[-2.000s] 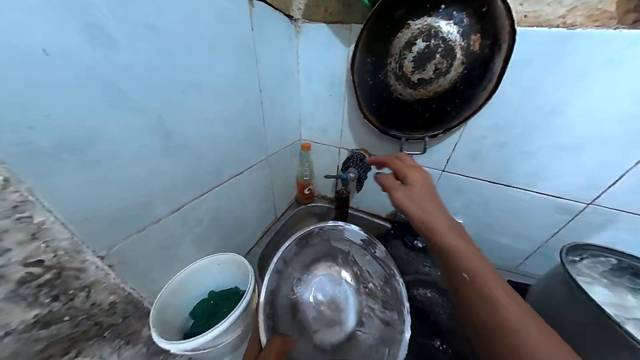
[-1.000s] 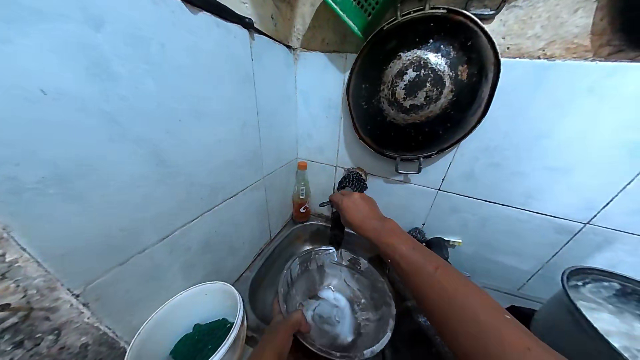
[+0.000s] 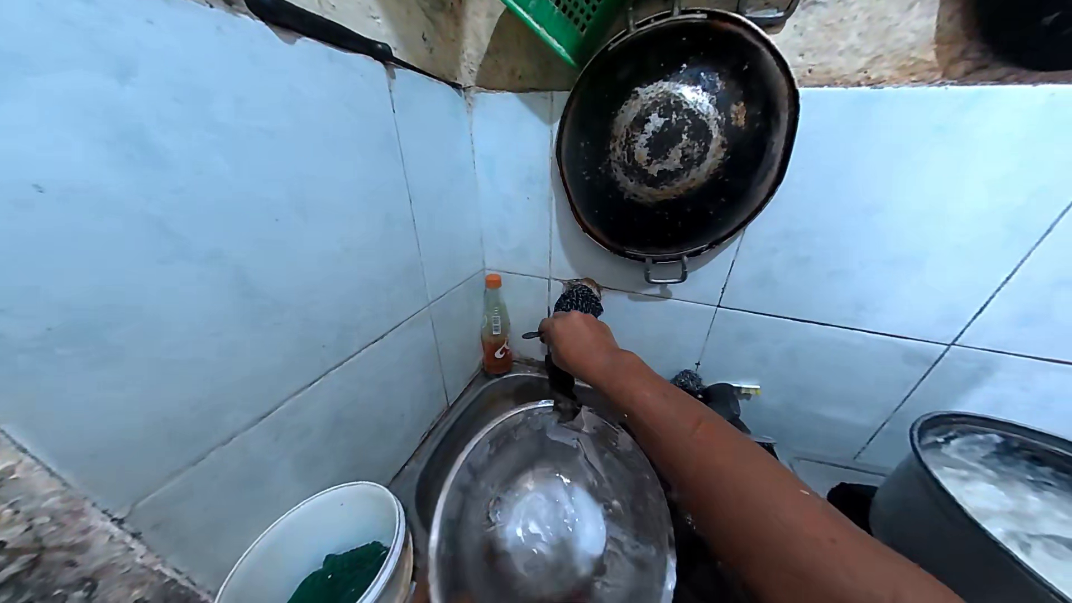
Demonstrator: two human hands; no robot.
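Note:
My right hand (image 3: 578,343) is closed around the tap (image 3: 534,335), whose small lever sticks out to its left. A dark mesh scrubber (image 3: 579,299) sits on the tap just above my fingers. Below, a black spout cover (image 3: 559,381) hangs over the rim of a metal bowl (image 3: 553,519), and clear water runs into the bowl. The bowl is over the steel sink (image 3: 444,452). Of my left hand (image 3: 422,586) only a sliver shows at the bowl's lower left side; its fingers are hidden.
A plastic bottle (image 3: 496,335) with orange liquid stands in the corner behind the sink. At lower left is a white bucket (image 3: 377,502) with green mesh. A blackened wok (image 3: 678,138) hangs on the tiled wall; a large pot (image 3: 909,502) stands at right.
My right hand was above and right of the tap two seconds ago and now grips it. My left hand, seen on the bowl's rim one second ago, is mostly out of sight.

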